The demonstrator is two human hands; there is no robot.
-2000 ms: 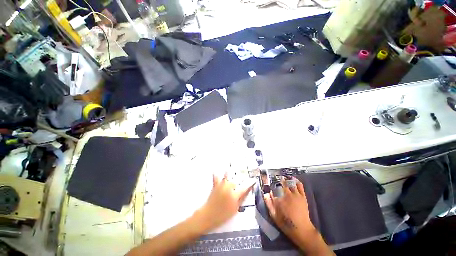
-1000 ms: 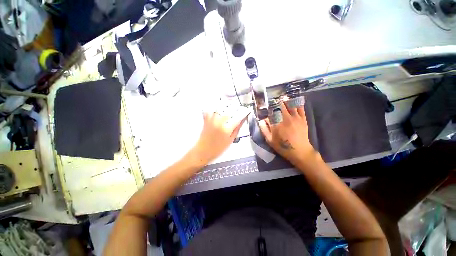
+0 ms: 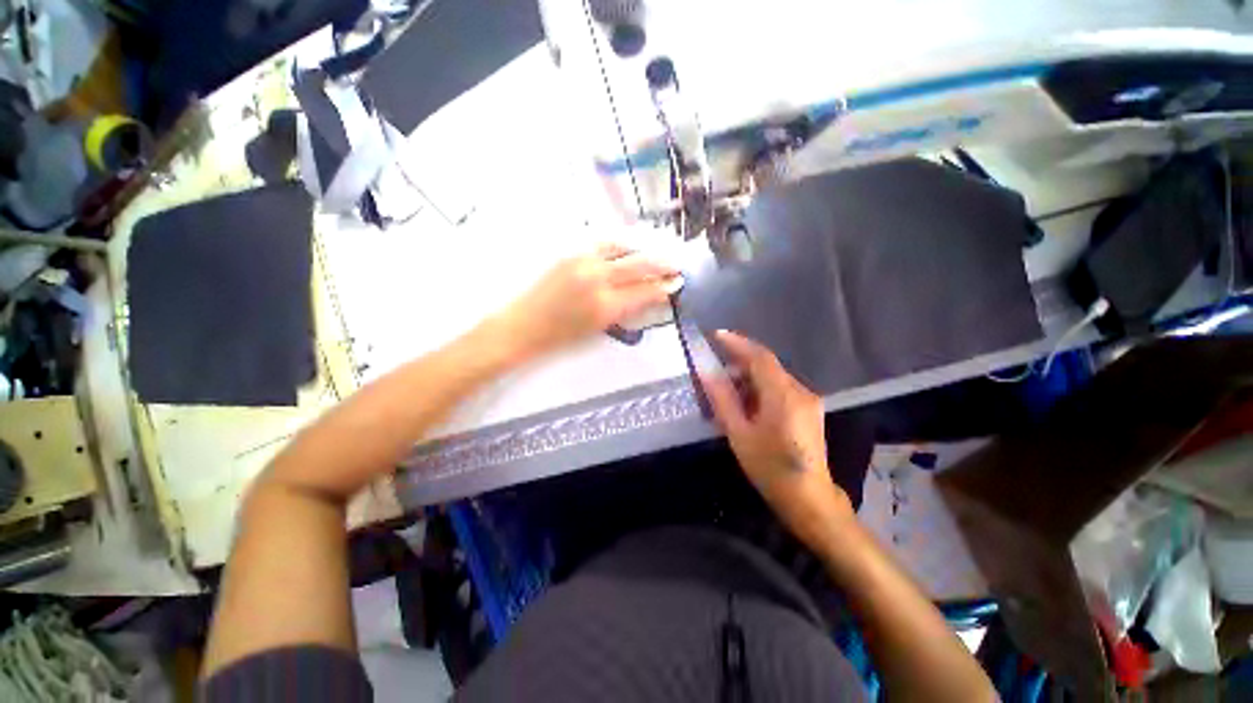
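A dark cut panel [image 3: 879,275] lies on the machine table under and right of the presser foot and needle [image 3: 694,206]. A narrow grey strip [image 3: 698,354] runs along the panel's left edge. My left hand [image 3: 605,295] is at the strip's upper end just below the foot, with fingertips together at the panel's corner. My right hand [image 3: 770,412] holds the strip's lower end between thumb and fingers at the table's near edge. The lockstitch machine head [image 3: 948,117] is above the panel.
Stacked dark panels [image 3: 223,295] lie on the cream board [image 3: 261,474] at left. A dark rectangular piece [image 3: 454,62] and tangled strips [image 3: 360,151] lie at upper left. A ruler [image 3: 550,437] runs along the near edge. An open cardboard box [image 3: 1086,467] stands at lower right.
My right hand has moved off the panel beside the foot, down towards the near edge, and now holds the strip. My left hand has moved slightly right relative to the foot. The view has shifted down.
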